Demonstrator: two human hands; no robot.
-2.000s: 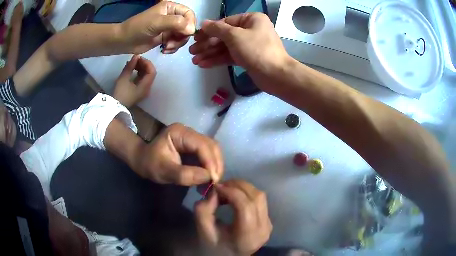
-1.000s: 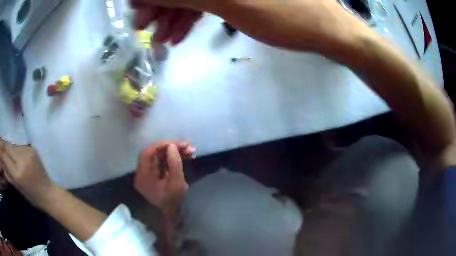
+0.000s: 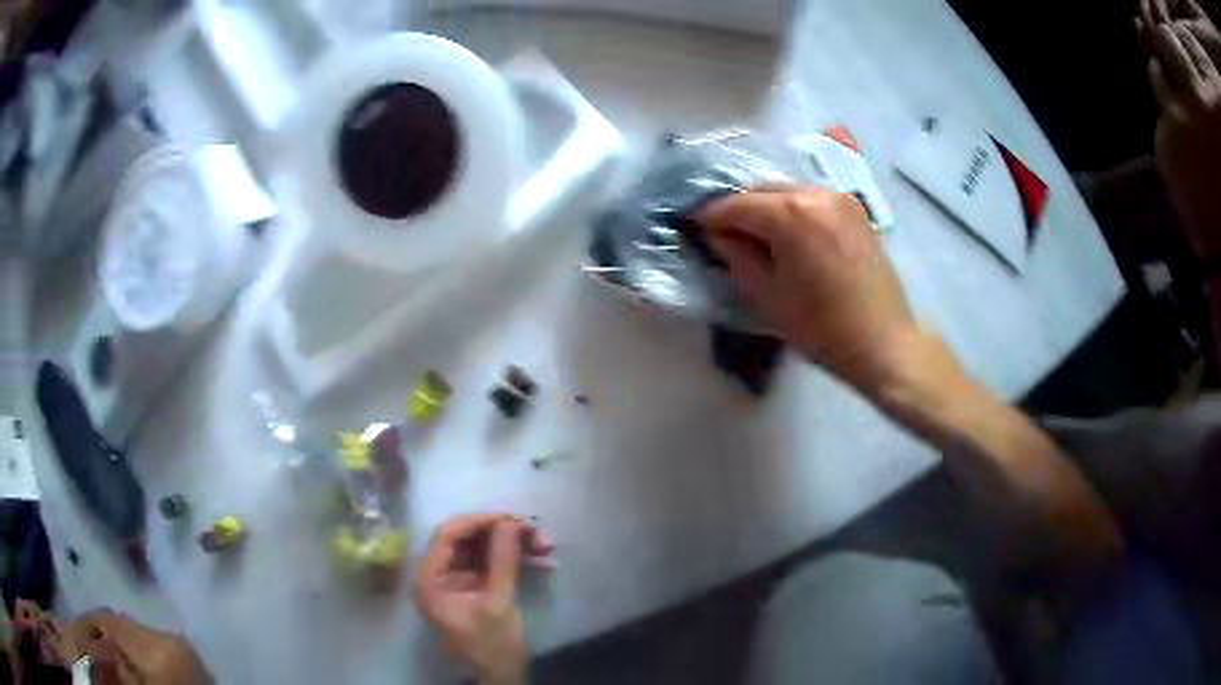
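A clear, shiny bag of black parts point(image 3: 656, 187) lies at the upper centre. My right hand point(image 3: 817, 261) reaches in from the right, its curled fingers closed on the bag at its dark contents; the fingertips are partly hidden, so whether they are inside is unclear. My left hand point(image 3: 475, 582) is at the lower centre near the table edge, palm side up and fingers curled. Blur hides whether it holds a thin wire. A small wired connector point(image 3: 549, 462) lies above it. A black wire bundle point(image 3: 513, 389) and a yellow wire bundle point(image 3: 429, 398) lie nearby.
A clear bag of mixed bundles point(image 3: 368, 502) lies left of my left hand. A wide white roll point(image 3: 489, 127) and a round white container point(image 3: 147, 261) stand at the upper left. A printed card point(image 3: 971, 194) lies at the right. Other people's hands show at the lower left and upper right.
The view has swung right. My right hand has moved from the neighbour's side, over the mixed bag, to the bag of black parts. My left hand stays low near the table edge.
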